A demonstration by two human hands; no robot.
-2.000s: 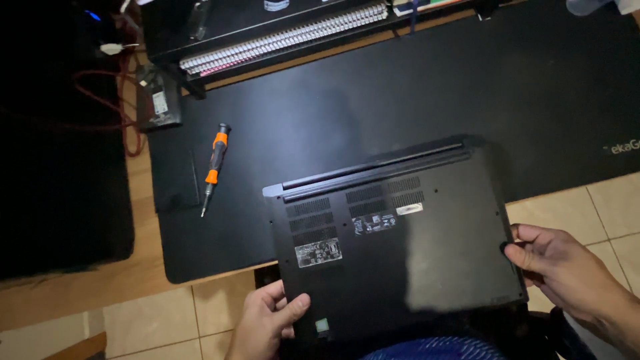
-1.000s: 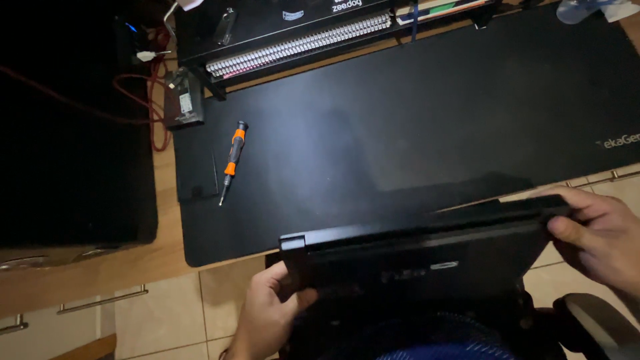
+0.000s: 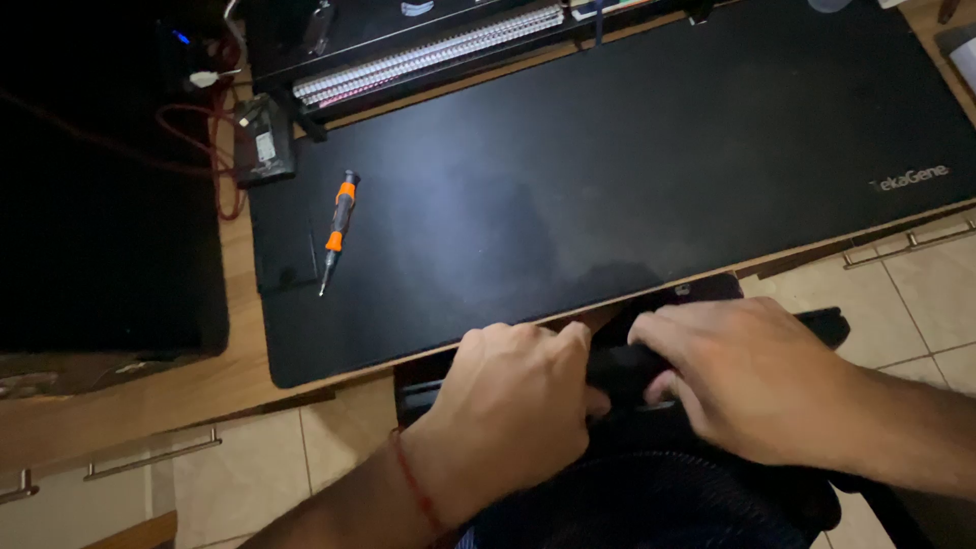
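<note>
Both my hands are low in the view, just off the desk's front edge. My left hand [image 3: 515, 396], with a red cord at the wrist, has its fingers curled over a dark edge. Close on its right, my right hand [image 3: 732, 374] curls thumb and fingers around the same dark thing. Between them shows part of the dark laptop [image 3: 621, 370], mostly hidden by the hands and the shadow above my lap. A precision screwdriver [image 3: 341, 225] with an orange and grey handle lies on the black desk mat [image 3: 610, 168], its tip toward the front edge.
A black shelf [image 3: 366, 34] holding spiral-bound notebooks [image 3: 435, 57] stands at the back. A black power adapter [image 3: 263, 141] and red cable [image 3: 187, 110] lie at the left, beside a large dark surface. Drawer handles [image 3: 152, 457] show below the desk, over a tiled floor.
The laptop has gone from bottom side up to tilted, then lower into the shadow at my lap. My hands have moved from its two sides to close together. The screwdriver stays on the mat.
</note>
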